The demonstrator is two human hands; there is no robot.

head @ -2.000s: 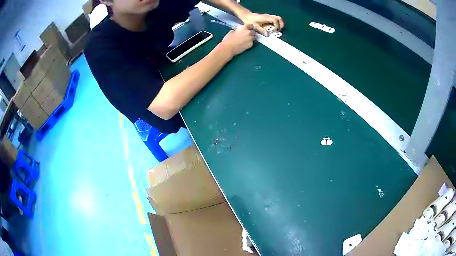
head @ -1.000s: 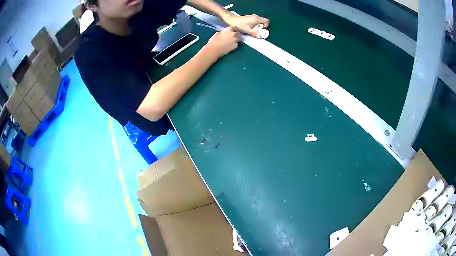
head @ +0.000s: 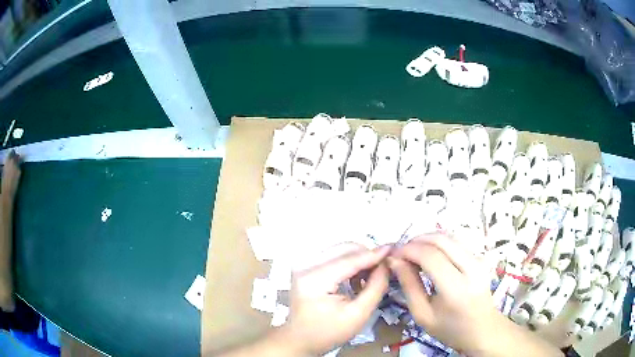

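Note:
My left hand (head: 340,287) and my right hand (head: 449,289) meet at the fingertips above the heap of white square pieces (head: 327,216). Both pinch a small piece, mostly hidden by the fingers; a thin bluish strip shows at the fingertips. Cream housings (head: 413,157) lie in close rows behind and to the right of the heap, on the brown cardboard sheet (head: 233,209). Red and blue wires (head: 515,273) with white pieces lie right of my right hand. More wired pieces lie below my hands, partly hidden.
A metal post (head: 167,70) rises from the rail behind the cardboard. White oblong parts (head: 463,73) lie on the far green belt, one with a red wire. A clear plastic bag (head: 606,56) is at the far right. Another person's arm (head: 8,230) shows at the left edge.
The view has swung right, from the neighbouring worker and floor to the cardboard with the housings. Both my hands have come into view, fingertips together.

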